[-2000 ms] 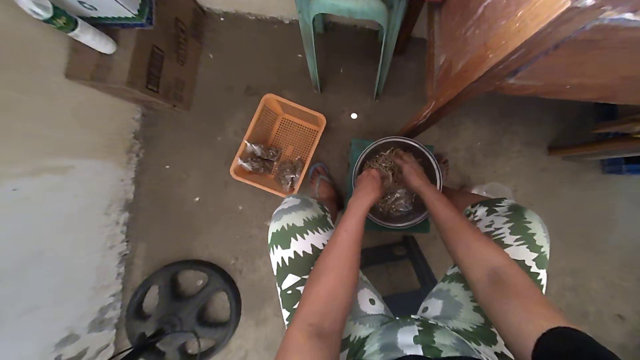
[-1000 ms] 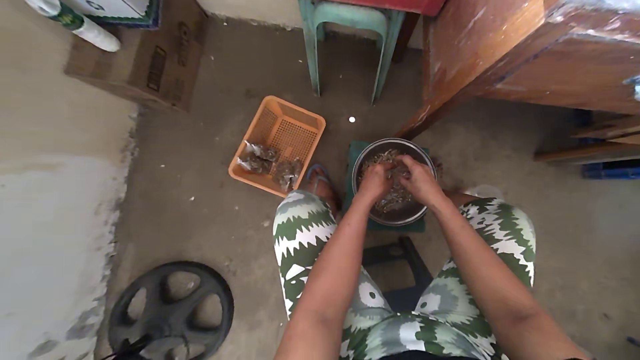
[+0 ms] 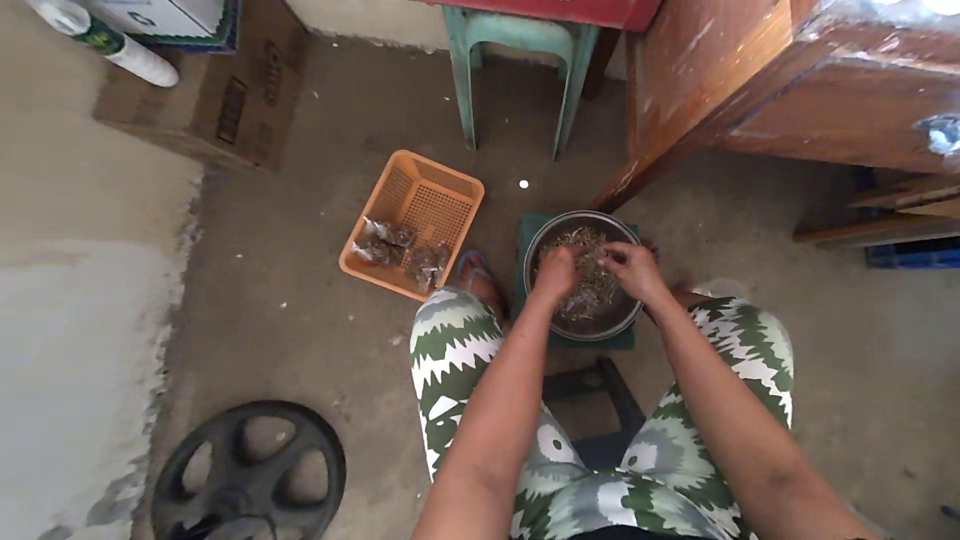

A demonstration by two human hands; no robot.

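Observation:
A round metal basin [image 3: 613, 319] stands on a green stool or board [image 3: 529, 232] between my knees. Dry brown stalk-like bits [image 3: 589, 289] lie inside it. My left hand [image 3: 559, 271] reaches into the basin from the left, its fingertips down in the bits. Across from it my right hand [image 3: 631, 266] is over the right side, thumb and fingers bent close together at the bits. Whether either hand grips any of them is too small to tell. An orange plastic basket [image 3: 471, 196] on the floor at the left holds several clear bags of brown contents [image 3: 426, 266].
Behind the basin stand a green plastic stool [image 3: 517, 30] and a wooden desk [image 3: 840, 112]. A cardboard box [image 3: 247, 97] is at the back left. A black spoked wheel-like base [image 3: 251, 469] lies at the lower left. Below the basin is a dark low stool [image 3: 622, 397].
My hands have shifted within the basin; the right hand was deeper in the bits two seconds ago and now shows bent fingers over them. The basket and its bags have not moved.

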